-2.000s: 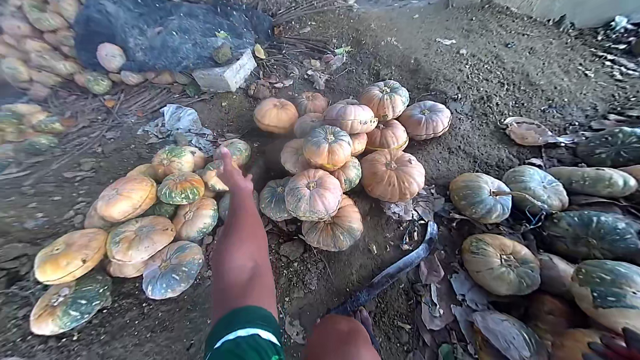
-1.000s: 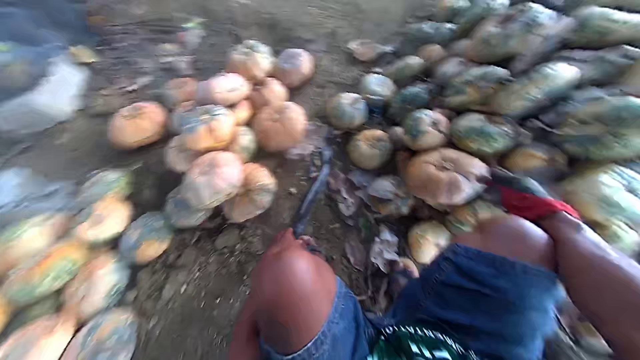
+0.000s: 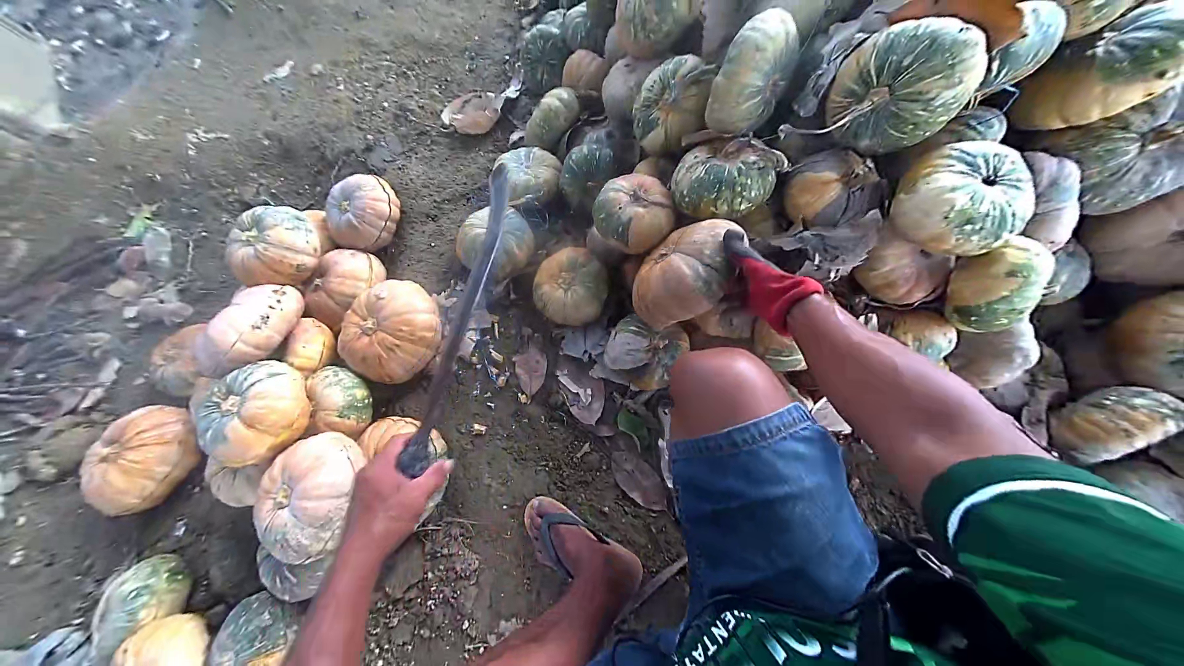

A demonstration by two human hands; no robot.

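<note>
My bare left hand [image 3: 400, 486] is closed around the dark handle of a long-bladed machete [image 3: 467, 310], whose blade points up and away over the dirt between two groups of pumpkins. In a red and black glove, my right hand [image 3: 763, 277] grips the right side of an orange pumpkin [image 3: 686, 273] at the near edge of the large pile. The fingertips on its far side are hidden. A small green and orange pumpkin [image 3: 571, 286] sits just left of the gripped one.
Orange pumpkins [image 3: 389, 331] lie heaped at the left. Green and orange pumpkins [image 3: 964, 197] are piled across the right. More squash [image 3: 139, 601] rests at the bottom left. Dry leaves [image 3: 638, 479] litter the ground near my knee and sandalled foot [image 3: 583, 546].
My left hand, earlier bare and outstretched over the left pumpkins, now holds the machete, which lay on the ground two seconds ago. My view has swung right, toward the large pile.
</note>
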